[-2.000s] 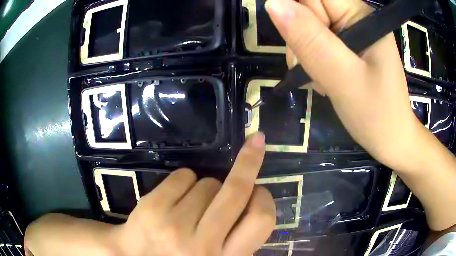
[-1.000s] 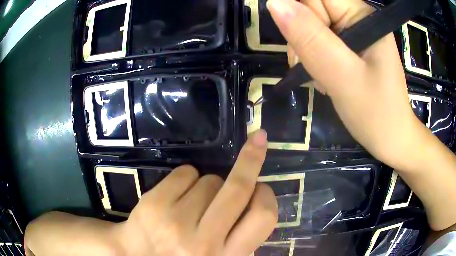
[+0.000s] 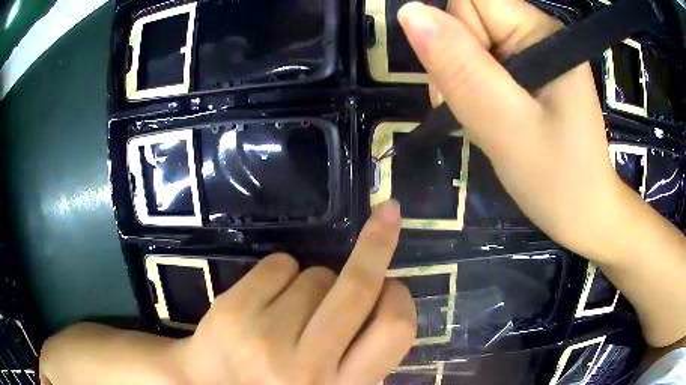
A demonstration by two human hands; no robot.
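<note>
My right hand [image 3: 519, 113] is shut on black tweezers [image 3: 560, 53]. Their fine tip touches or hovers at the left edge of a cream frame [image 3: 464, 184] in a pocket of the black tray [image 3: 350, 188]. A small pale bracket-shaped strip [image 3: 375, 175] lies at that edge, just below the tip. My left hand [image 3: 278, 331] rests over the tray, index fingertip on the frame's lower left corner, other fingers curled. Whether anything is under the curled fingers is hidden. A clear carrier sheet [image 3: 481, 312] lies over the tray beside my left hand.
More cream frames sit in pockets, at upper left [image 3: 132, 71], middle left [image 3: 197, 180], lower left [image 3: 207, 282] and right [image 3: 644, 75]. The dark-green work surface [image 3: 60, 203] lies left of the tray. A pale curved rail [image 3: 41, 41] crosses the upper left corner.
My hands and the tweezers hold nearly the same pose. The view and tray shift by only a few pixels. The small strip stays at the frame's left edge.
</note>
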